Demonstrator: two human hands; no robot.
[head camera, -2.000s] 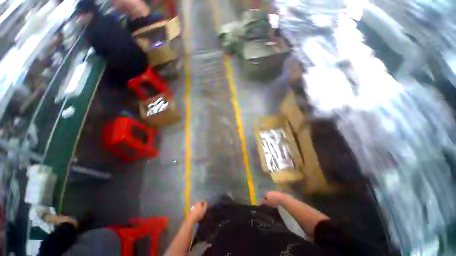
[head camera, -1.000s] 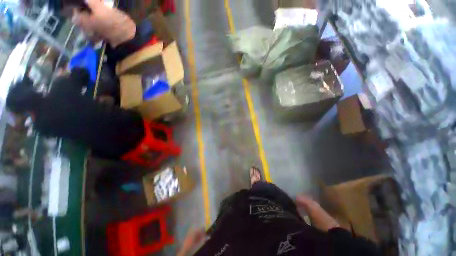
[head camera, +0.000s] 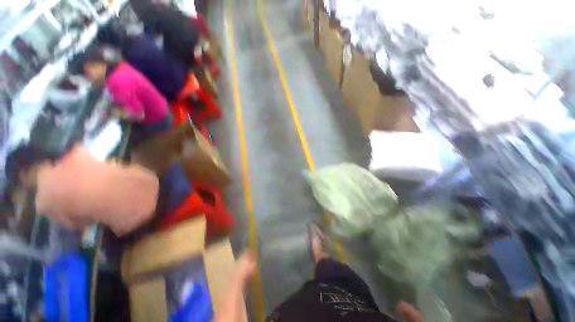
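My left hand (head camera: 244, 266) is low in the picture, blurred, beside the open brown carton (head camera: 167, 251) with bright blue material (head camera: 193, 305) inside. My right hand (head camera: 410, 310) is small and blurred at the bottom edge, beside pale green sacks (head camera: 353, 194). No held object can be made out in either hand, and the fingers are unclear. My dark shirt and one foot (head camera: 316, 242) show between them, over the grey floor.
Yellow lines (head camera: 242, 144) run along the aisle. On the left, several people sit at a bench, with red stools (head camera: 205, 210) and a blue bin (head camera: 67, 289). On the right are a white box (head camera: 405, 154), brown cartons (head camera: 356, 88) and heaped pale material.
The view has moved forward along the aisle. The blue-filled carton and green sacks are now closer and lower. The near red stool and the carton of white pieces have left the view.
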